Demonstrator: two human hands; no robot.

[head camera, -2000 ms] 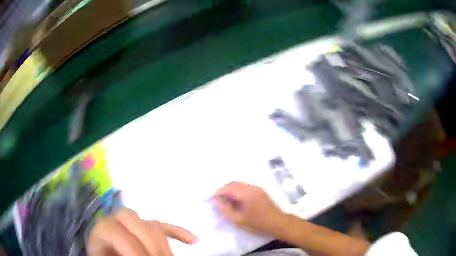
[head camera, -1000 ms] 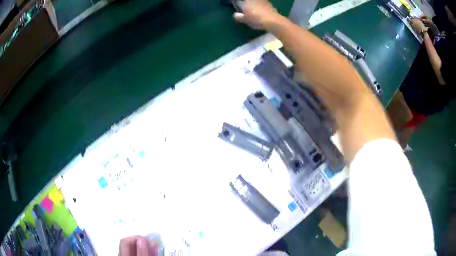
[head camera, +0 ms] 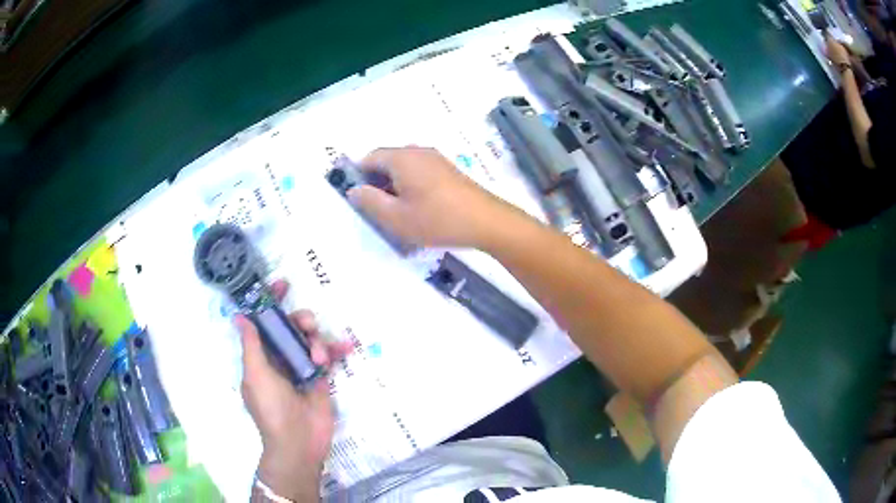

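My left hand (head camera: 287, 393) holds a part-assembled fan unit (head camera: 280, 339) by its open handle, with the round grey head (head camera: 225, 254) pointing up and left and a bluish-purple battery cell showing. My right hand (head camera: 418, 196) grips a grey handle shell (head camera: 344, 179) over the middle of the white printed sheet (head camera: 295, 221). The fingers and palm cover part of this shell. Another handle shell (head camera: 484, 301) lies loose on the sheet, below and right of my right hand.
A pile of handle shells (head camera: 580, 147) covers the table's right end. Another pile (head camera: 74, 393) lies on the coloured sheet (head camera: 192, 470) at left. The green conveyor belt (head camera: 236, 83) runs beyond the table. A person's arm (head camera: 853, 103) shows at upper right.
My right hand has come back from over the belt and now grips a shell. My left hand now shows with a fan unit in it. The view has shifted.
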